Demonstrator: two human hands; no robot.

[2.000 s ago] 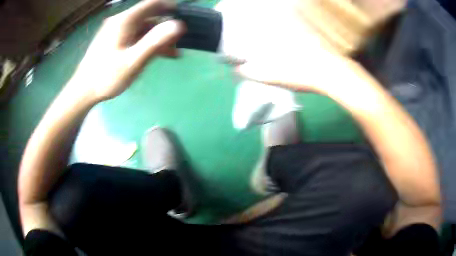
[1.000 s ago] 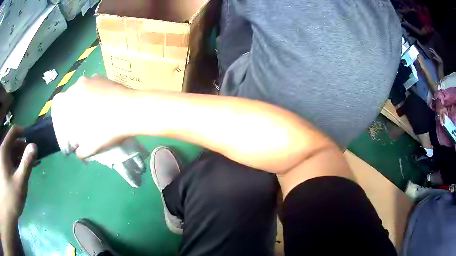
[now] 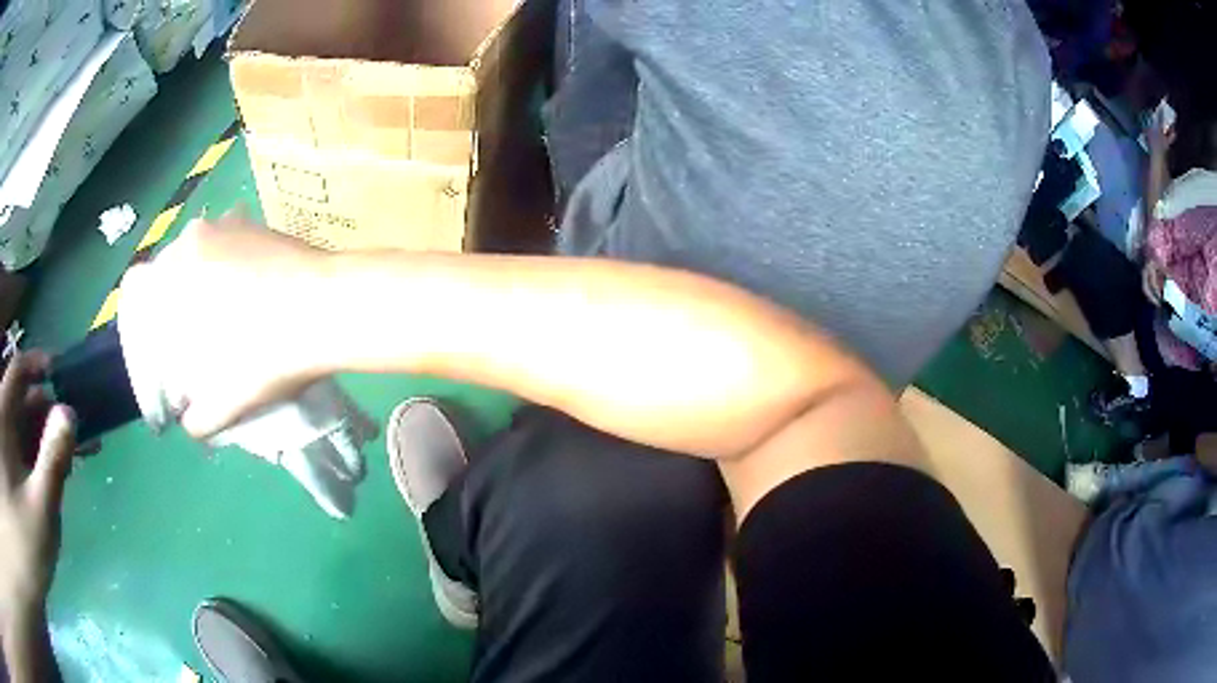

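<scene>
A black tube [image 3: 96, 387] is held at the left side of the view, between my two hands. My left hand [image 3: 30, 454], cut off by the left edge, has its fingers on the tube's left end. My right hand [image 3: 234, 320], overexposed, is wrapped round the tube's right part through a white cloth [image 3: 314, 447]. The cloth's loose end hangs below my right hand over the green floor. The tube's right part is hidden by the cloth and hand.
An open cardboard box [image 3: 360, 147] stands ahead. A person in a grey shirt [image 3: 828, 160] sits close beside it. Wrapped packs [image 3: 67, 120] lie at upper left, near black-yellow tape [image 3: 167, 220]. A cardboard sheet [image 3: 994, 514] lies at right. Other people [image 3: 1188, 254] are at far right.
Since two seconds ago the view has swung right, bringing the box and seated person into full view. Over the last second it shifted slightly; my hands still hold the tube and cloth.
</scene>
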